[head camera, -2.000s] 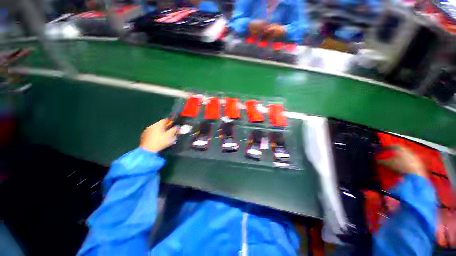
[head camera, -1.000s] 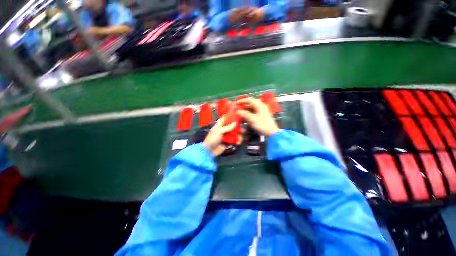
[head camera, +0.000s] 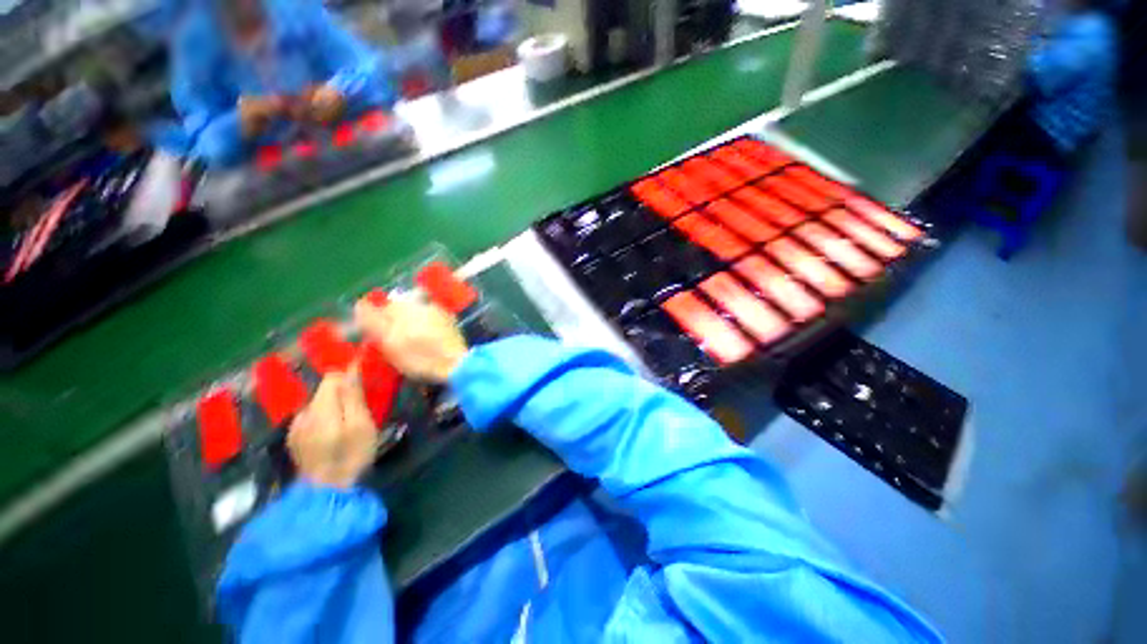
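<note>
My left hand (head camera: 332, 432) and my right hand (head camera: 413, 335) are close together over the clear tray (head camera: 184, 484). Both are on one red cover (head camera: 379, 383), held upright between them; the unit under it is mostly hidden. Other red covers (head camera: 218, 425) lie in the far row of the clear tray. Dark units show partly in the near row beside my hands, blurred. A small white piece (head camera: 234, 505) lies at the tray's left end.
The black tray (head camera: 605, 258) with rows of red covers lies to the right, past a white sheet (head camera: 562, 302). A spare black tray (head camera: 877, 413) is lower right. The green conveyor (head camera: 478, 195) runs beyond. A person in blue works opposite; another is far right.
The view has swung to the right, showing the whole black tray and the floor. My hands stay together on a red cover over the clear tray; the cover now sits lower between them.
</note>
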